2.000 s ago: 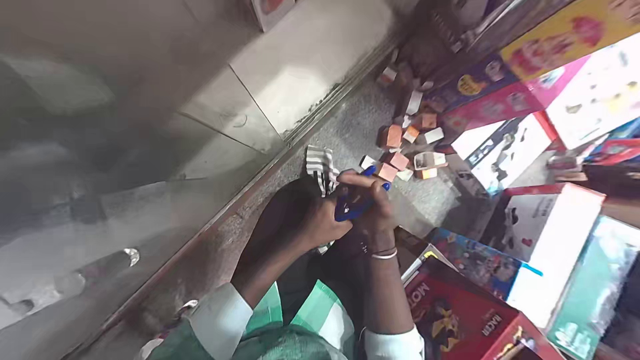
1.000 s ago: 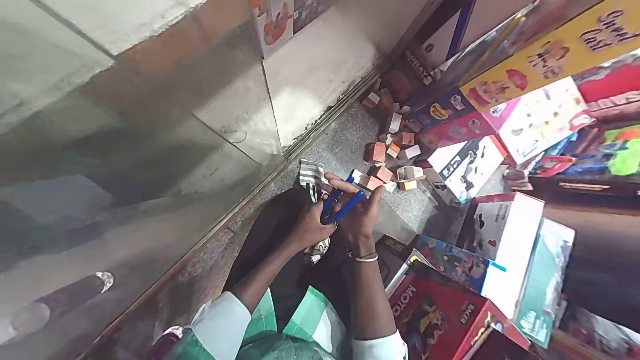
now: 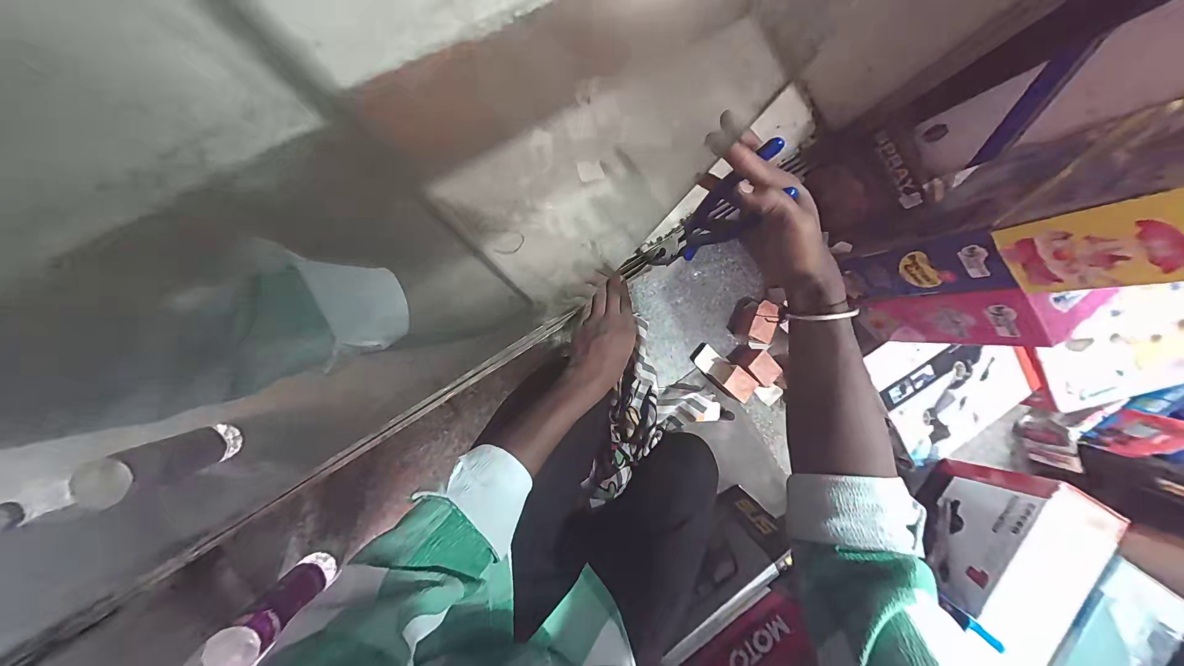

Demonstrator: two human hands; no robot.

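Blue-handled pliers (image 3: 712, 222) are in my right hand (image 3: 777, 217), which has some fingers spread. Their metal jaws point down and left to the base of the tiled wall. My left hand (image 3: 603, 335) lies flat near that wall edge, just below the jaws, with nothing seen in it. Thin dark strands, perhaps wires, run along the edge by the jaws; their exact kind cannot be told. Below my left hand is a patterned, striped cloth (image 3: 638, 416) beside my knees.
Small orange and white boxes (image 3: 760, 370) lie on the floor right of my hands. Stacked toy cartons (image 3: 962, 314) stand farther right, and a red-edged white box (image 3: 994, 527) stands near my right forearm. The tiled wall (image 3: 601, 166) borders the left side.
My hands were together around the blue-handled tool; now they are apart. The right hand has moved up and away with it, and the left rests by the wall edge. The view has shifted.
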